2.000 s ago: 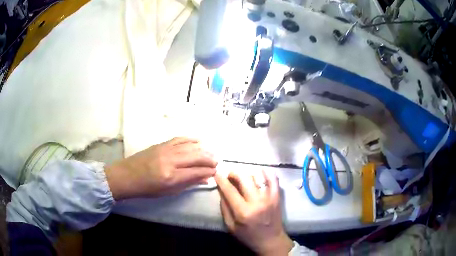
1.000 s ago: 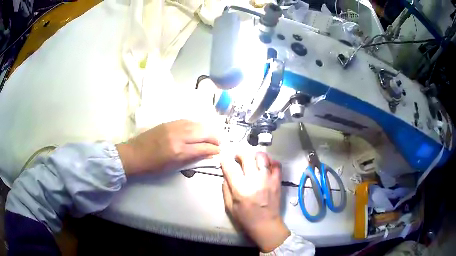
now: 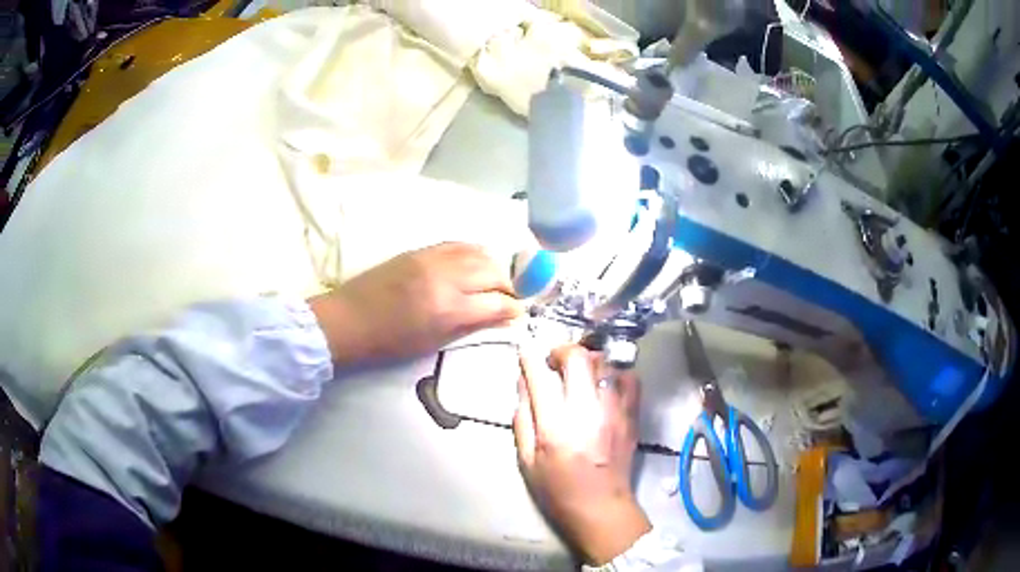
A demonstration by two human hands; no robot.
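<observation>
Cream-white fabric panels (image 3: 168, 212) spread to the left of the sewing machine (image 3: 772, 179). My left hand (image 3: 419, 302) lies palm down on the cloth, fingertips at its edge just left of the needle area. My right hand (image 3: 579, 447) lies on the machine bed in front of the presser foot (image 3: 576, 316), fingers pointing to it and slightly apart. Glare hides the cloth edge at the fingertips, so I cannot tell whether either hand grips it. The bed (image 3: 369, 469) shows a dark outlined plate left of my right hand.
Blue-handled scissors (image 3: 727, 464) lie right of my right hand. An orange-edged box (image 3: 808, 508) with scraps stands further right. The lit lamp (image 3: 559, 168) hangs beside the needle. Crumpled cream cloth (image 3: 537, 56) lies at the back. A yellow-orange sheet (image 3: 140, 84) shows at far left.
My left hand has moved forward and right, towards the needle, with the cloth edge. More of the bed and its dark outline shows. The view has shifted, so the machine appears lower and further right.
</observation>
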